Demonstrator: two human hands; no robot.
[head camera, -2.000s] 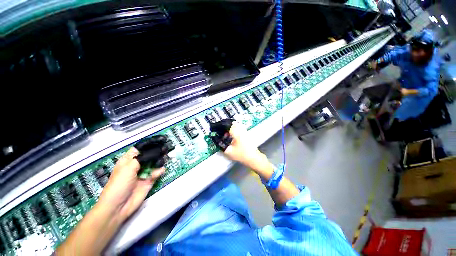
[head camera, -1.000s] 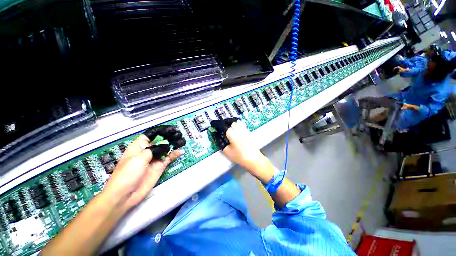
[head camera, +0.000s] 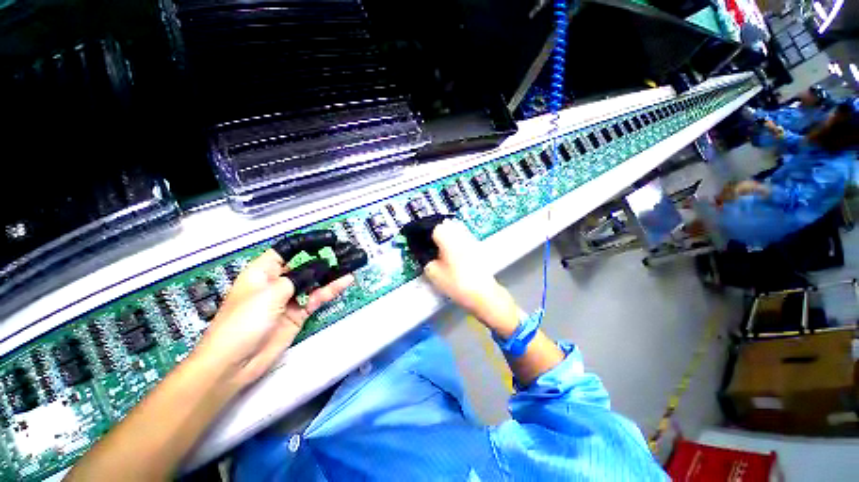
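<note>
A row of green circuit boards (head camera: 151, 362) with black components runs diagonally along the line. My left hand (head camera: 273, 306), with black finger cots, is over the boards left of centre. Its fingers are around a small part with green showing (head camera: 318, 258). My right hand (head camera: 452, 259), also with black cots and a blue wrist strap (head camera: 520, 333), is just to the right, low over the boards. Its fingertips are bunched; black cots and any black part cannot be told apart there.
Pale conveyor rails (head camera: 509, 252) flank the boards. Clear ribbed trays (head camera: 320, 155) lie behind the far rail. A blue coiled cord (head camera: 558, 66) hangs across the view. A person in a blue smock (head camera: 786, 202) is at the right. A cardboard box (head camera: 786, 377) and a red box (head camera: 721, 463) are lower right.
My left hand has moved slightly right, towards my right hand, and the green of its part shows more. My right hand has stayed nearly in place. The person at the right has shifted.
</note>
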